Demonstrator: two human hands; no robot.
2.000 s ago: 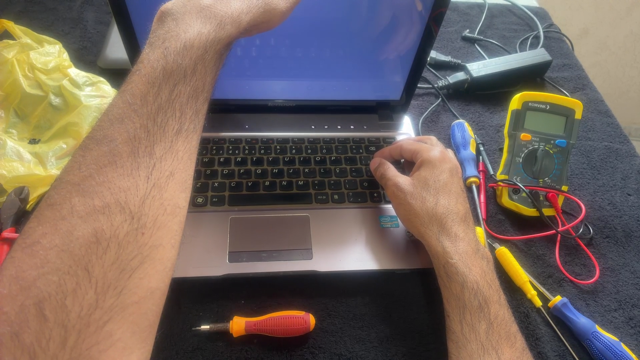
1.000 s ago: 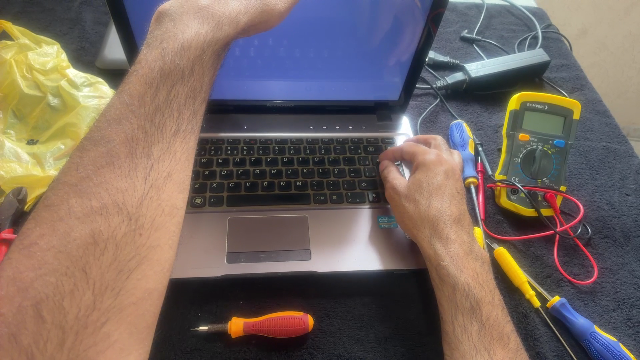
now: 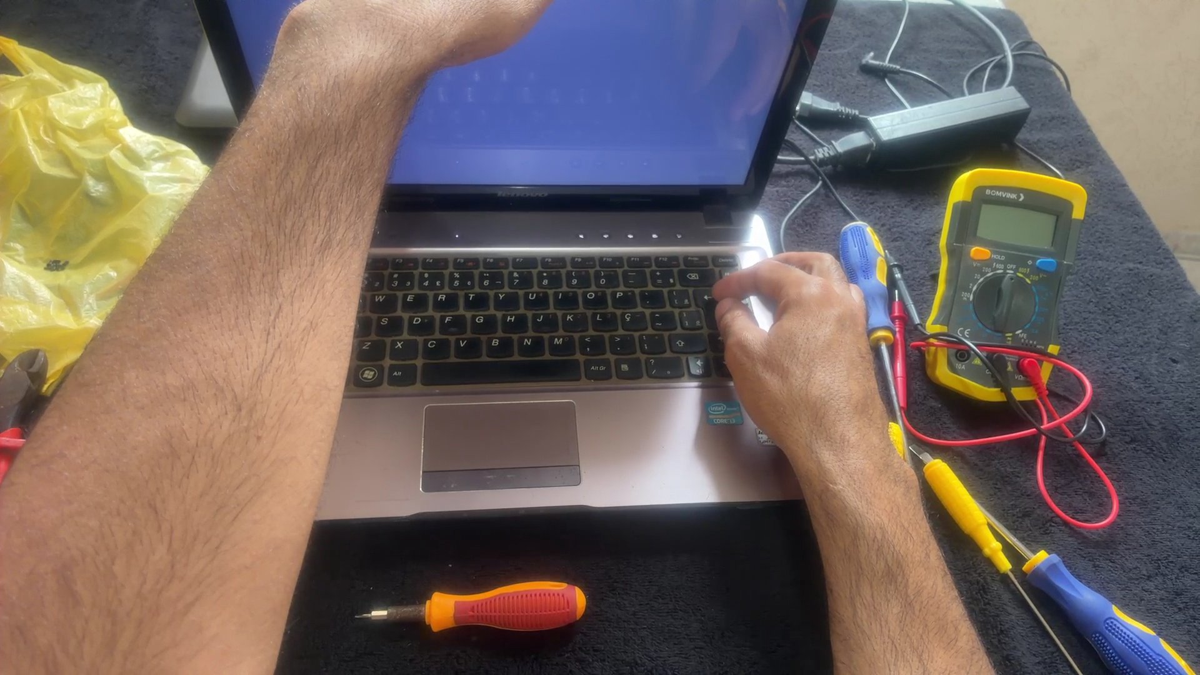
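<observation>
An open Lenovo laptop [image 3: 637, 450] lies on a dark cloth, its screen [image 3: 600, 103] lit plain blue. My left hand [image 3: 441, 28] is raised in front of the screen's upper part; its fingers run out of the top of the view, so its hold is hidden. At the right end of the keyboard [image 3: 525, 319] rests my right hand [image 3: 802, 347], thumb and forefinger bent close together near the edge keys. Whether it grips anything cannot be made out. An orange and red screwdriver [image 3: 511, 607] lies in front of the laptop.
Right of the laptop lie a blue-handled screwdriver [image 3: 864, 272], a yellow-handled one [image 3: 964, 506], another blue-handled one [image 3: 1106, 614], a yellow multimeter [image 3: 1008, 281] with red and black leads, and a black power adapter [image 3: 947, 127]. At left are a yellow plastic bag [image 3: 84, 206] and red-handled pliers [image 3: 21, 394].
</observation>
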